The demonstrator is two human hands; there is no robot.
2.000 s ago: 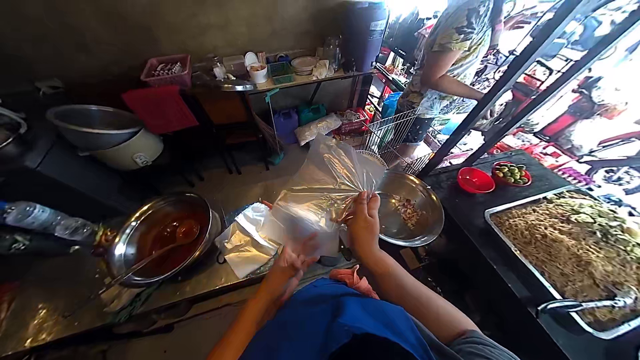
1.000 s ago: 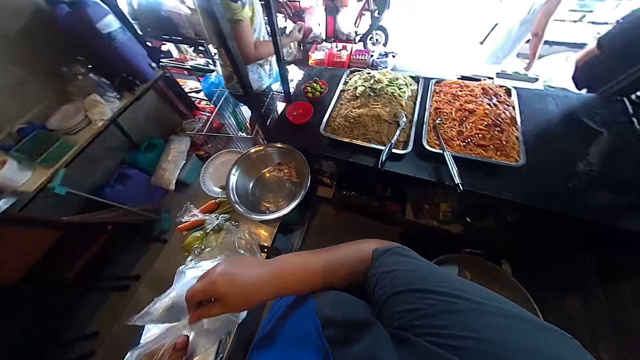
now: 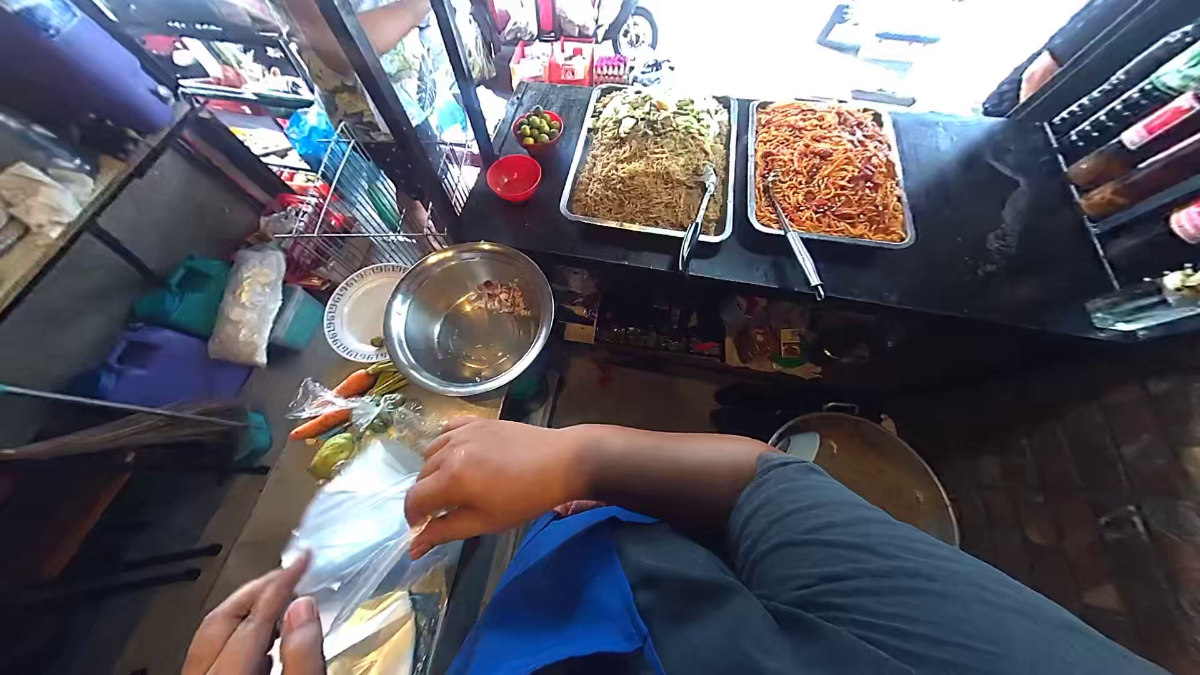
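Observation:
My right hand [image 3: 492, 478], with bent fingers, pinches the edge of a clear plastic bag [image 3: 361, 516] over the work table. At the lower left, my left hand [image 3: 258, 623] has its fingers apart against the near side of the plastic; whether it grips any of it cannot be told. Beneath the plastic lie white and yellowish sheets [image 3: 380, 637]. Just beyond are carrots [image 3: 323, 424] in thin plastic and a green vegetable [image 3: 333, 456]. A steel bowl [image 3: 450, 347] holding a small heap of chopped pieces [image 3: 502, 297] stands farther off, beside a patterned white plate [image 3: 349, 314].
On the black counter [image 3: 956, 206] stand a tray of pale noodles [image 3: 628, 183] and a tray of red-sauced noodles [image 3: 830, 173], both with tongs. Near them are a red bowl [image 3: 514, 178] and a bowl of green fruit [image 3: 537, 129]. A large pan [image 3: 872, 469] sits low at right.
The view has swung right toward the counter. Two seconds ago the plastic was held up and spread in front of the steel bowl; now it lies lower, over the table.

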